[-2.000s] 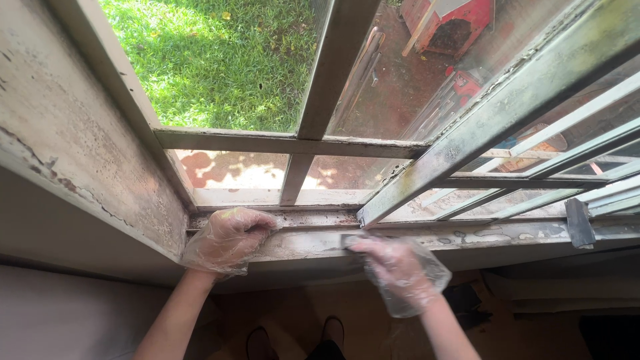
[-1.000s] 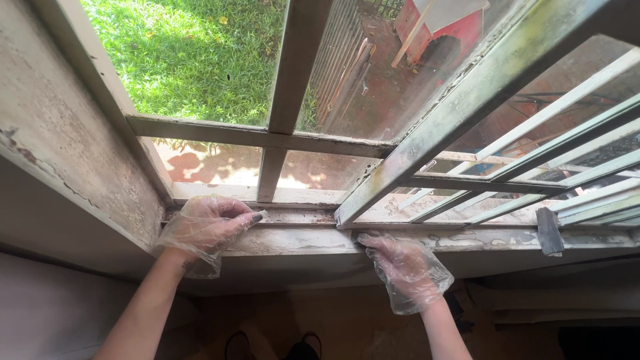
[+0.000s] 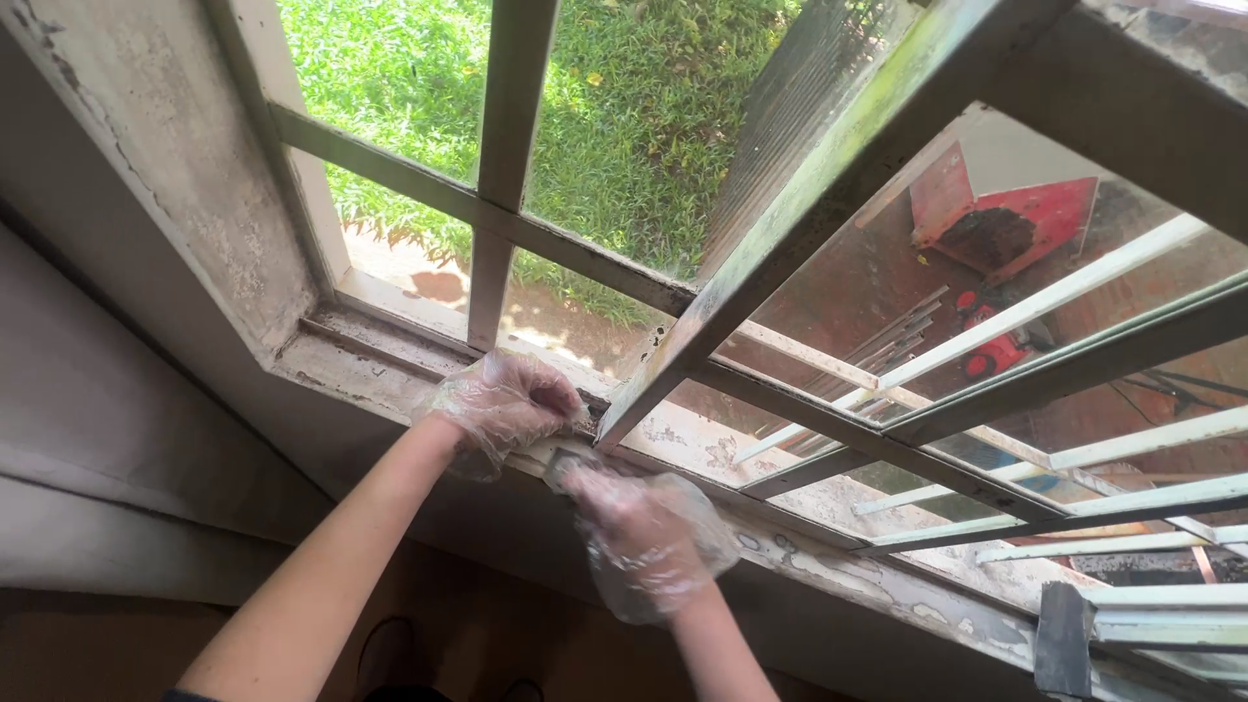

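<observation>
Both hands wear clear plastic gloves and are at the worn, white-painted window sill (image 3: 356, 375). My left hand (image 3: 512, 400) rests on the sill's inner track, its fingers curled together beside the foot of the metal window frame's upright (image 3: 751, 283); whether something small is in the fingers cannot be told. Just below and to the right, my right hand (image 3: 634, 526) is closed on a small grey piece (image 3: 561, 468), pressed to the sill's front edge; this hand is a little blurred. Flaked and patchy paint shows along the sill to the right.
Glass panes with metal bars (image 3: 624, 268) stand behind the hands. A strip of grey tape (image 3: 1063, 639) hangs on the sill at the right. Outside are grass (image 3: 634, 146) and a red object with a dark opening (image 3: 1004, 224). Feet show dimly below.
The view has shifted and turned. My left hand has moved right along the sill, close to the frame's upright. The two hands are nearer each other than a second ago.
</observation>
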